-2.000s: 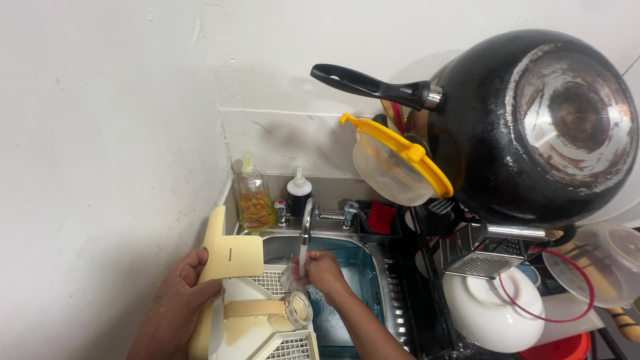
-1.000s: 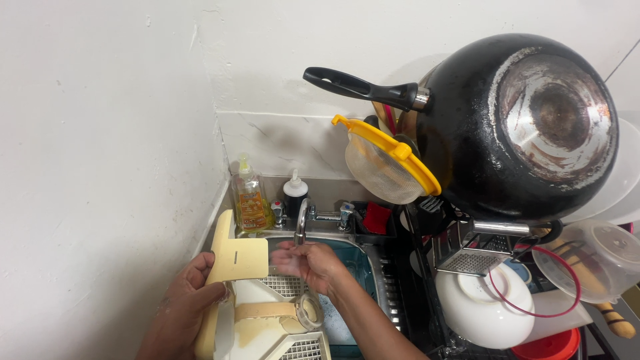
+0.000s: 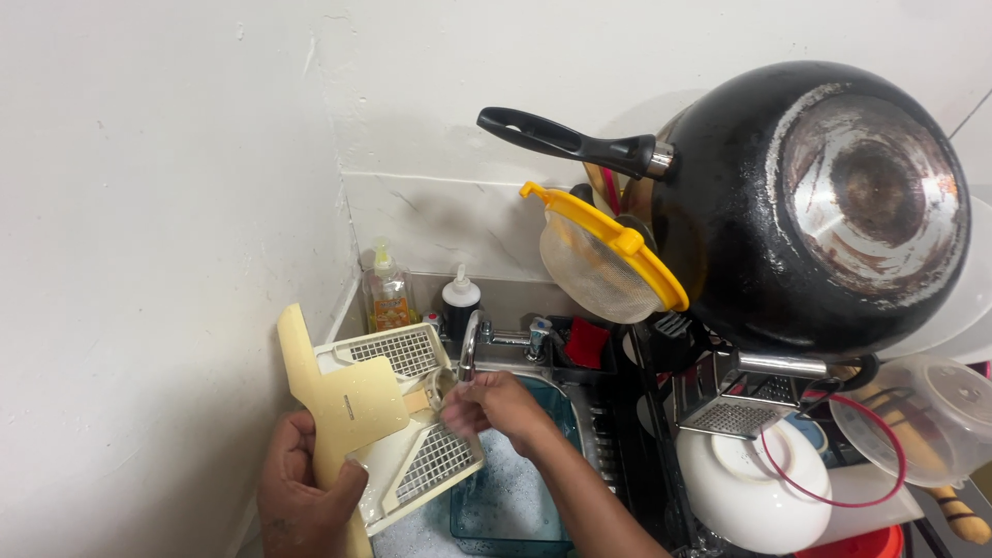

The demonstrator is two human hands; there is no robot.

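My left hand (image 3: 306,480) grips a cream plastic appliance part (image 3: 360,403) with grid vents (image 3: 442,465) along its sides and a round ring on its far end. The part is tilted over the left side of the sink. Beside that ring and just below the chrome faucet (image 3: 470,345), my right hand (image 3: 484,403) is blurred, its fingers curled; whether it touches the part or holds anything cannot be told. Below, a teal plastic basin (image 3: 511,496) holds soapy water in the steel sink.
Soap bottles (image 3: 390,294) stand behind the sink, near a red sponge (image 3: 586,342). On the right are a yellow-rimmed strainer (image 3: 604,263), a large black pan (image 3: 814,201), a metal box grater (image 3: 736,395) and a white bowl (image 3: 752,480). A wall rises close on the left.
The cream part has been raised and tilted, so more of its vents show. My right hand, which was open under the faucet a second ago, is now beside the ring.
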